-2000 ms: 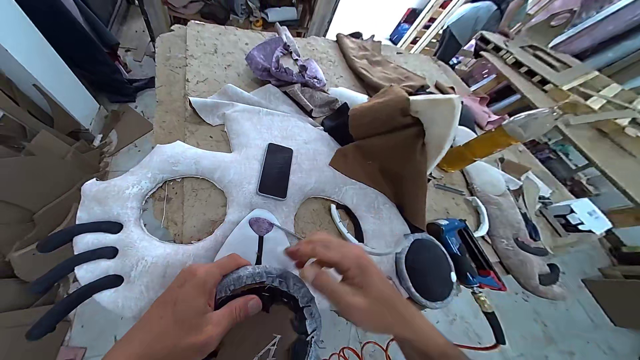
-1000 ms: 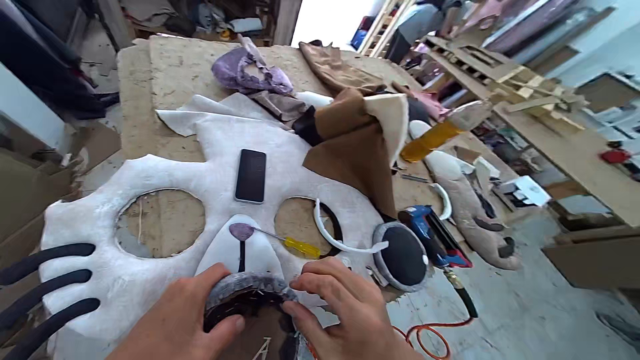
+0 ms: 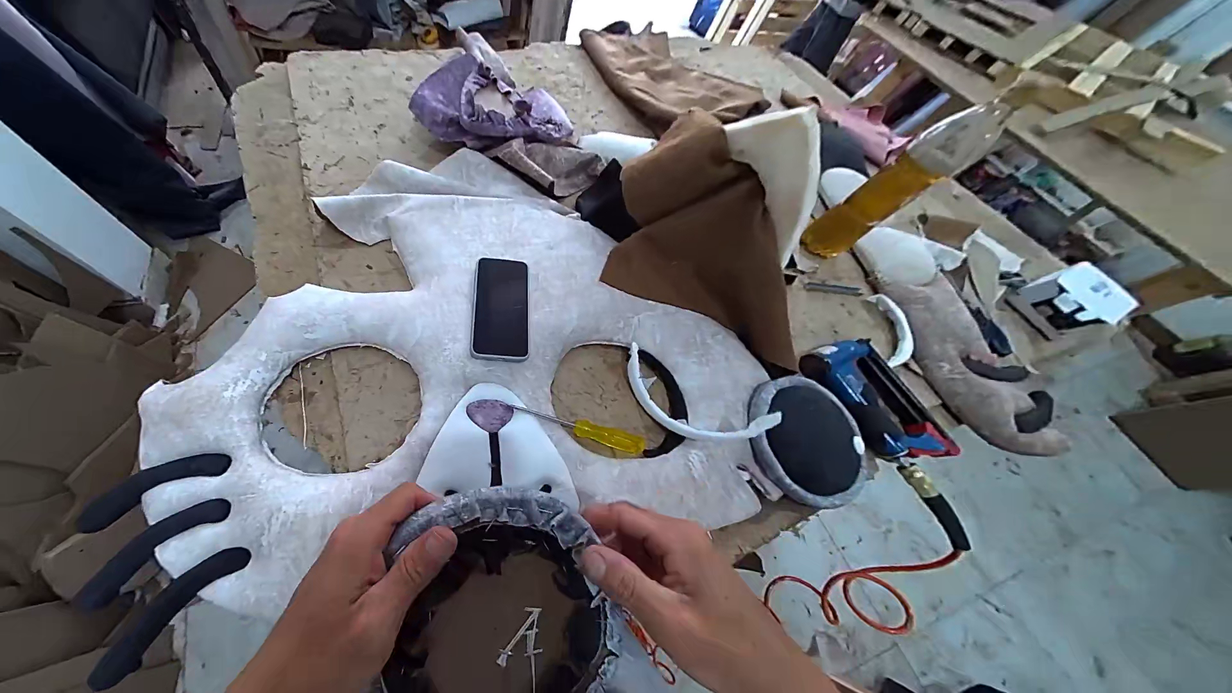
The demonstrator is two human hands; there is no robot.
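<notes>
My left hand [image 3: 371, 568] grips the left rim of a round piece edged in gathered grey fabric [image 3: 510, 510], its inner side up with a chalk mark on brown board. My right hand [image 3: 664, 577] pinches the right side of the same rim. Beyond it lies an animal-face panel in pale fabric [image 3: 327, 318] with two round holes, dark whiskers [image 3: 164, 549] and a white muzzle [image 3: 515, 448]. A yellow-handled screwdriver [image 3: 608, 438] rests beside the purple nose [image 3: 489, 415]. A black phone [image 3: 500, 308] lies on the panel, and a dark round piece [image 3: 807, 443] sits at its right.
A blue pneumatic staple gun [image 3: 871, 395] with an orange coiled hose [image 3: 866, 577] lies at the right. Behind are brown fabric [image 3: 703, 241], a bottle of yellow liquid [image 3: 876, 202] and purple fabric [image 3: 481, 101]. Cardboard pieces [image 3: 77, 385] stand at the left.
Two seconds ago my right hand was over the muzzle, off the rim; now it holds the rim. The yellow screwdriver handle, visible since one second ago, lies on the panel.
</notes>
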